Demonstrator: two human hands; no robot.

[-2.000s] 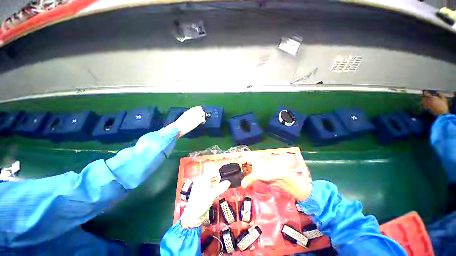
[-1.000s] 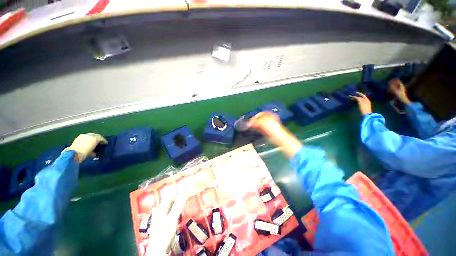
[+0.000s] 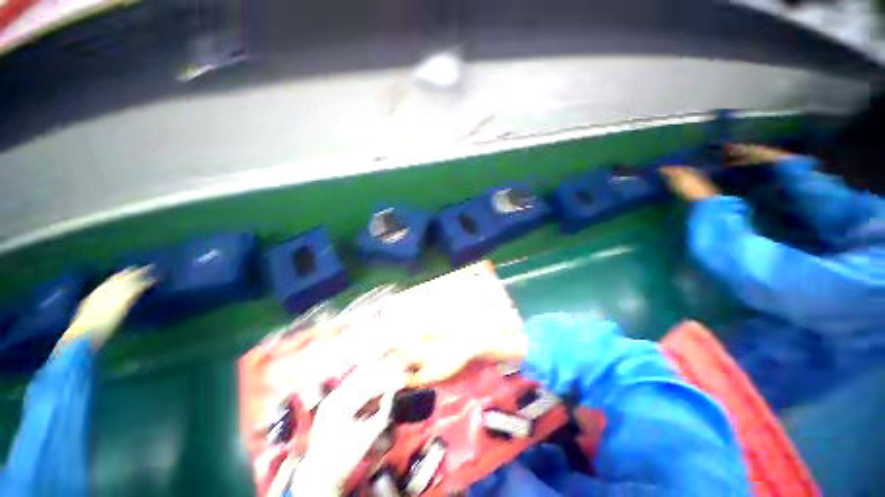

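The red tray point(image 3: 466, 413) lies in front of me with several black-and-pale wearable pieces point(image 3: 508, 423) in its lower part. My left hand point(image 3: 349, 422), in a white glove, is over the tray's left half, its fingers against a dark piece point(image 3: 414, 404). My right hand point(image 3: 461, 354) is over the tray's upper right, blurred and washed out, its fingertips just above the same piece. Its grip is unclear. Blue boxes stand beyond the tray: one with an open dark recess point(image 3: 306, 264), one with a pale-rimmed oval point(image 3: 388, 227), and another bearing a pale oval point(image 3: 512, 199).
More blue boxes point(image 3: 209, 264) line the green surface point(image 3: 582, 281). A neighbour's gloved hand point(image 3: 112, 303) touches boxes at the left. Another person's hands point(image 3: 689, 182) are among boxes at the right. A red tray edge point(image 3: 737, 408) is at lower right. Clear film point(image 3: 335, 307) lies behind my tray.
My right hand has come back from the boxes to the tray. A pale oval now shows on the box right of the recessed one it was near. The neighbour's left-side hand has shifted left.
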